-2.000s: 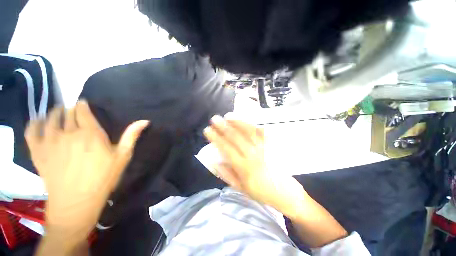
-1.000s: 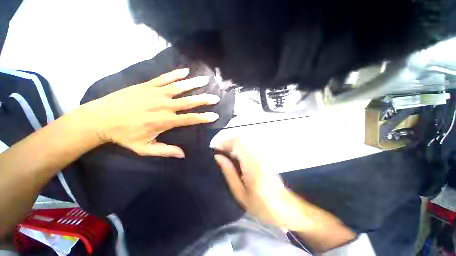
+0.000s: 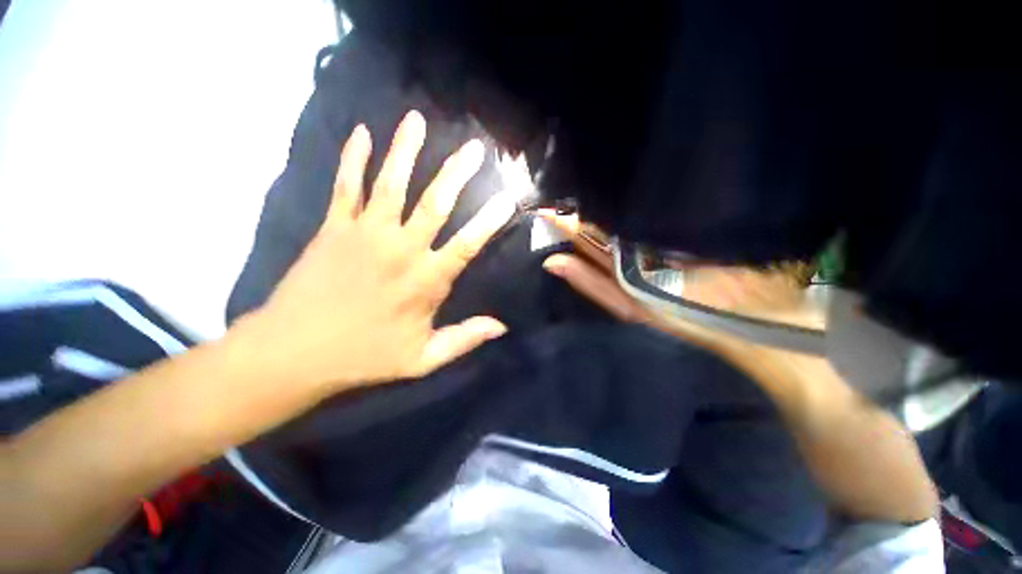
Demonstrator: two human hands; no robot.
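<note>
The black fabric panel [image 3: 370, 448] lies in front of me, with a white stripe [image 3: 577, 457] along its near edge. My left hand [image 3: 392, 258] lies flat on it with fingers spread, fingertips close to the bright needle area [image 3: 516, 179]. My right hand [image 3: 605, 269] is right of the needle area, fingers pointing at it and partly hidden by a pale curved machine part [image 3: 728, 325]. Whether it grips the cloth edge cannot be told. A large dark fabric mass [image 3: 717, 123] covers the top and most of the machine head.
The white table [image 3: 146, 146] shows at the upper left. Black cloth with white stripes [image 3: 79, 325] lies at the left edge. A red basket [image 3: 168, 505] is partly visible at the lower left. A small green item [image 3: 830, 258] shows at the right.
My left hand has turned to point more upward on the panel. My right hand has moved up and right toward the needle area. The dark mass covers more of the right side, and the parts box is no longer visible.
</note>
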